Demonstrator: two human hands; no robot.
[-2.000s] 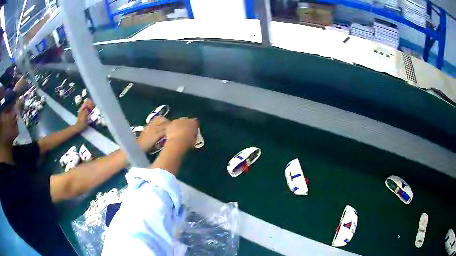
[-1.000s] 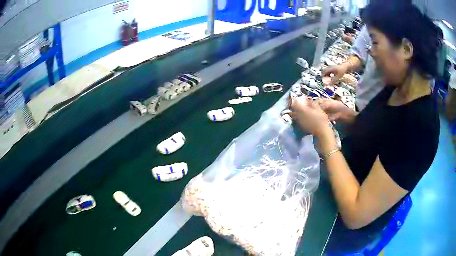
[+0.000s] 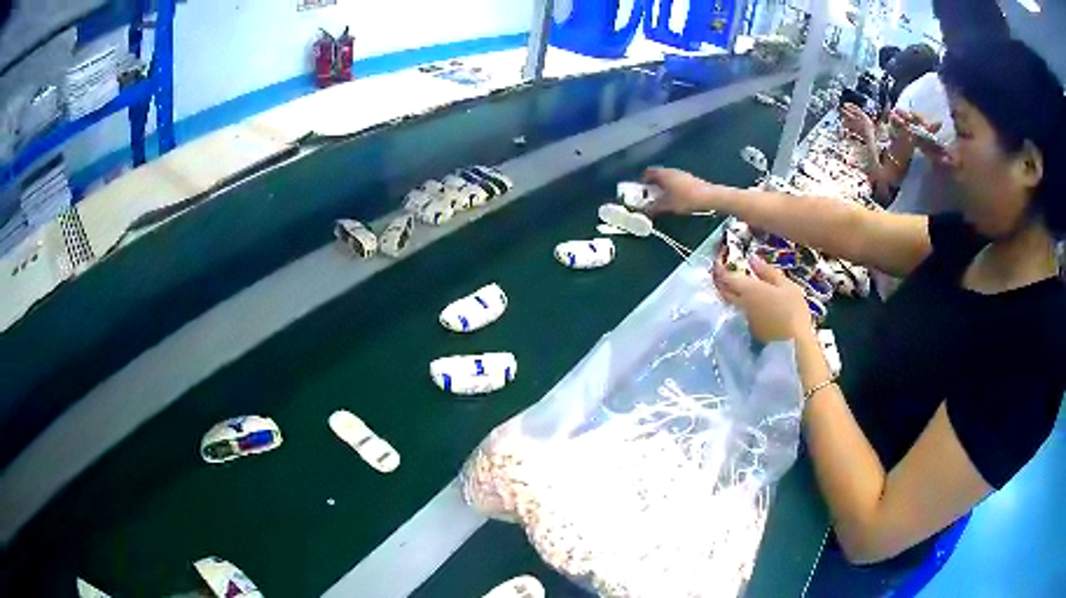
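Neither of my hands is in the picture. On the dark green belt (image 3: 281,526) in front of me, a body shell (image 3: 241,438) lies with its hollow side showing red and blue. A flat cream base plate (image 3: 364,440) lies to its right. Two domed white shells with blue marks, one nearer (image 3: 473,373) and one farther (image 3: 475,308), lie beyond. Another shell (image 3: 585,254) lies farther off. A white piece (image 3: 516,588) is cut off by the bottom edge.
A large clear bag (image 3: 655,491) of pinkish-cream parts stands at the near ledge. A seated person (image 3: 935,339) reaches over the belt to a shell (image 3: 635,194), with parts in the other hand. Grouped shells (image 3: 458,195) lie on the far metal rail (image 3: 269,275).
The view swung from left to right, then shifted slightly. My light-sleeved arm, seen earliest, is out of view. The seated person's one arm now stretches over the belt.
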